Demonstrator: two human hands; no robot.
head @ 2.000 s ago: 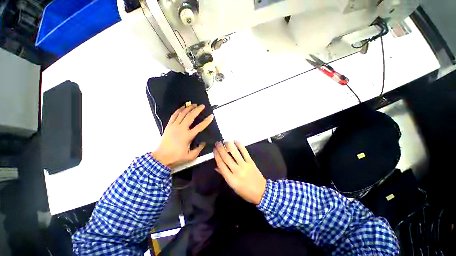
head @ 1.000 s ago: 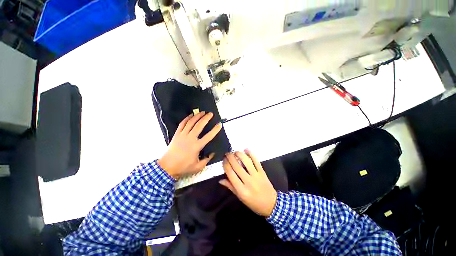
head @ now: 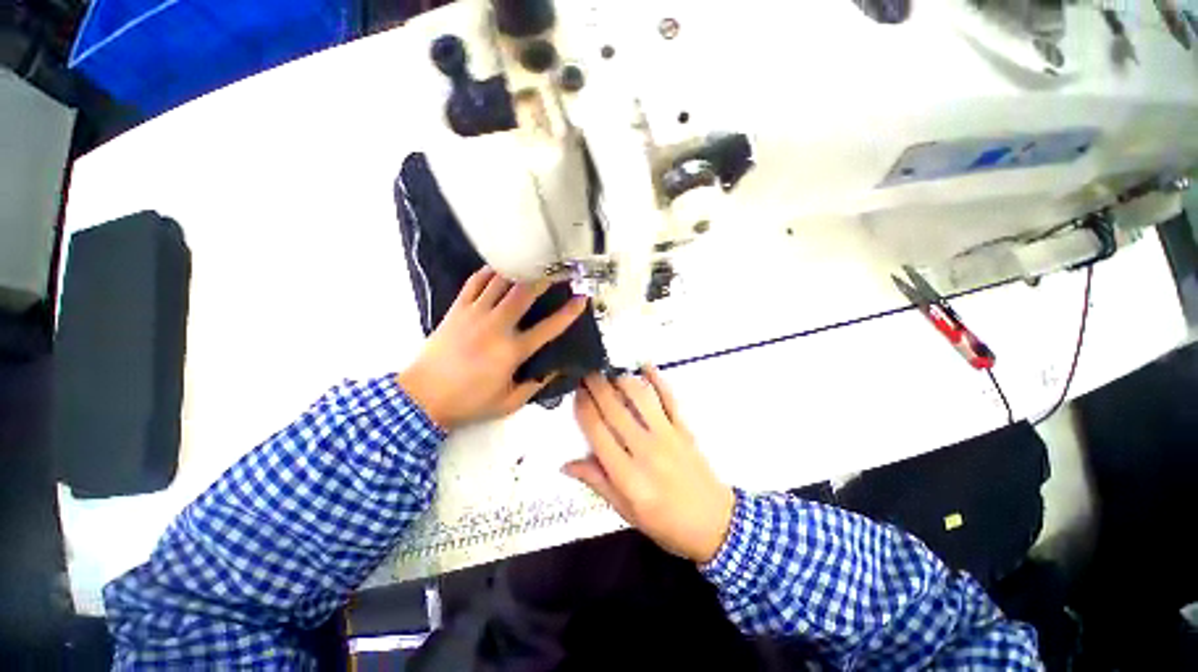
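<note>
A black padded fabric piece (head: 440,250) with a thin pale line along its left edge lies on the white table, partly hidden under the sewing machine's head (head: 506,197). My left hand (head: 480,348) lies flat on the piece, fingers spread, fingertips close to the presser foot (head: 587,278). My right hand (head: 650,460) has its fingertips at the piece's lower right edge, by the end of a long black tape (head: 775,343) that runs in from the right. Whether my right fingers pinch the edge is not clear.
Red-handled thread snips (head: 959,335) lie open at the right. A black rectangular case (head: 122,355) is at the table's left. A blue bin (head: 197,46) stands upper left. Black panels (head: 953,492) are stacked lower right. Ruler marks (head: 506,528) run along the front edge.
The view has shifted, with the machine head now larger and lower. The piece and both hands are farther in from the table's front edge, and the machine head covers more of the piece.
</note>
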